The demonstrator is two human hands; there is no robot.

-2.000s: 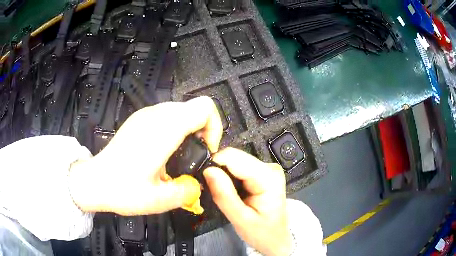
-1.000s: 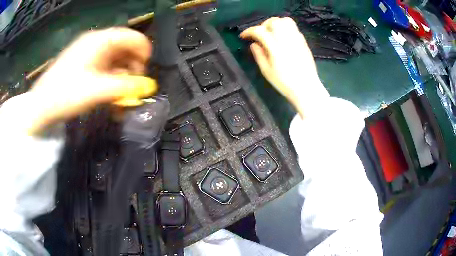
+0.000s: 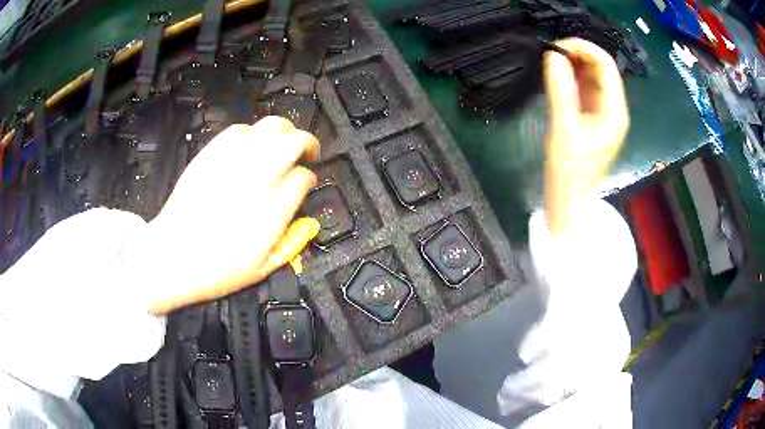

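Observation:
My left hand (image 3: 231, 214), with an orange finger cot (image 3: 295, 243) on the thumb, is over the foam tray (image 3: 389, 235). Its thumb and fingers are apart at the left edge of a dark watch body (image 3: 332, 216) in a pocket; whether they touch it is unclear. My right hand (image 3: 591, 121), slightly blurred, is raised over the green bench at the loose straps. A thin black strap end (image 3: 560, 50) shows pinched at its fingertips. More watch bodies (image 3: 378, 291) lie back up in pockets; one sits turned in its pocket.
Strapped watches (image 3: 289, 333) crowd the tray's left side. A pile of loose black straps (image 3: 478, 54) lies on the green mat (image 3: 503, 155) at upper right. A red bin (image 3: 658, 239) stands at the right. Blue and red items are at the upper right corner.
The watch body held earlier is gone from my left hand, which has come from the strapped watches to the pocketed body. My right hand moved from the tray to the strap pile and took a strap.

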